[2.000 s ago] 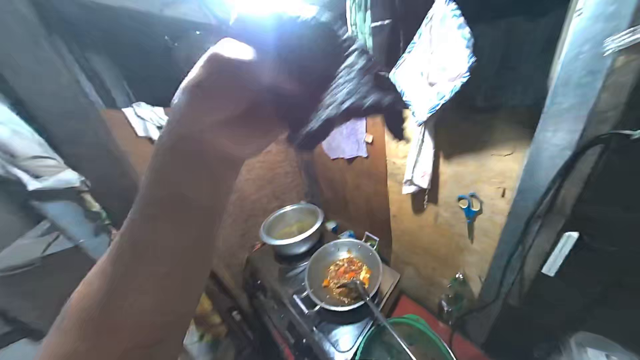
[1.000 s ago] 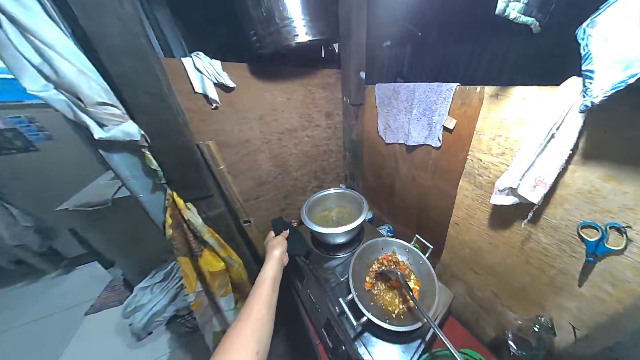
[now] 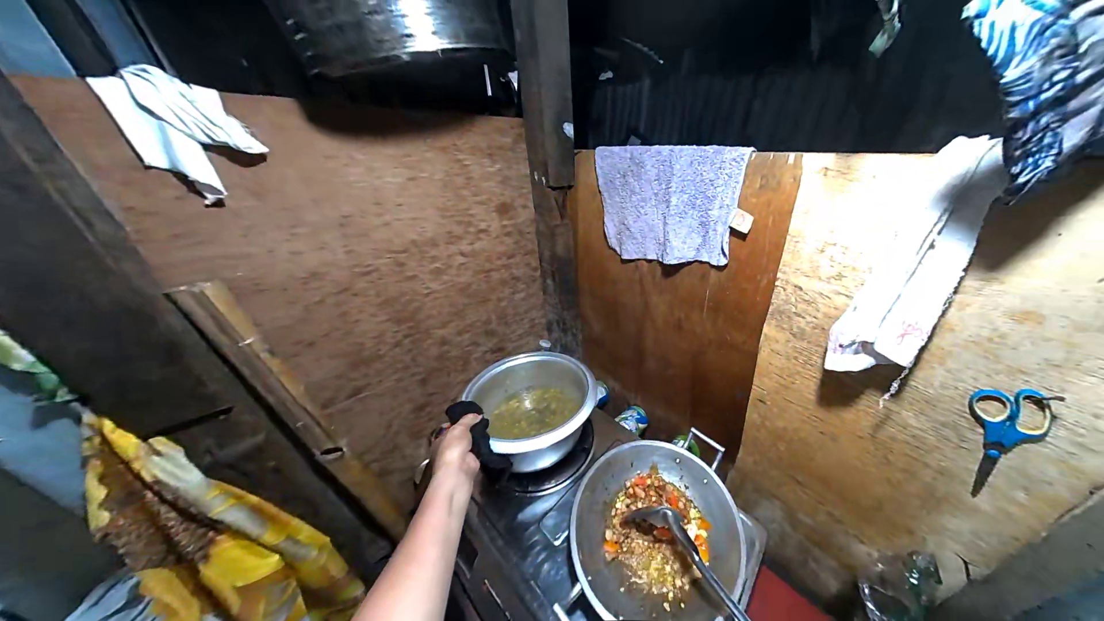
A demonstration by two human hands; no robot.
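My left hand [image 3: 457, 444] grips a black cloth [image 3: 479, 438] against the left side of a metal pot [image 3: 580, 379]. Yellowish-green liquid with small pieces lies in the pot, over the rear burner of a gas stove [image 3: 526, 517]. Beside it, nearer to me, a metal wok [image 3: 595, 492] holds chopped orange and red pieces with a brown, grainy mixture. A metal ladle [image 3: 690, 548] rests in that food, its handle slanting toward the lower right. My right hand is out of view.
Plywood walls close in behind the stove. On them hang a purple towel [image 3: 673, 203], white cloths [image 3: 914, 267] and blue-handled scissors [image 3: 1005, 427]. Small containers [image 3: 632, 420] stand behind the wok. A yellow patterned cloth [image 3: 233, 552] hangs at lower left, and clear plastic [image 3: 901, 586] lies at lower right.
My left hand, raised with the dark cloth two seconds ago, came down beside the pot and now holds the cloth against its side. The view has swung.
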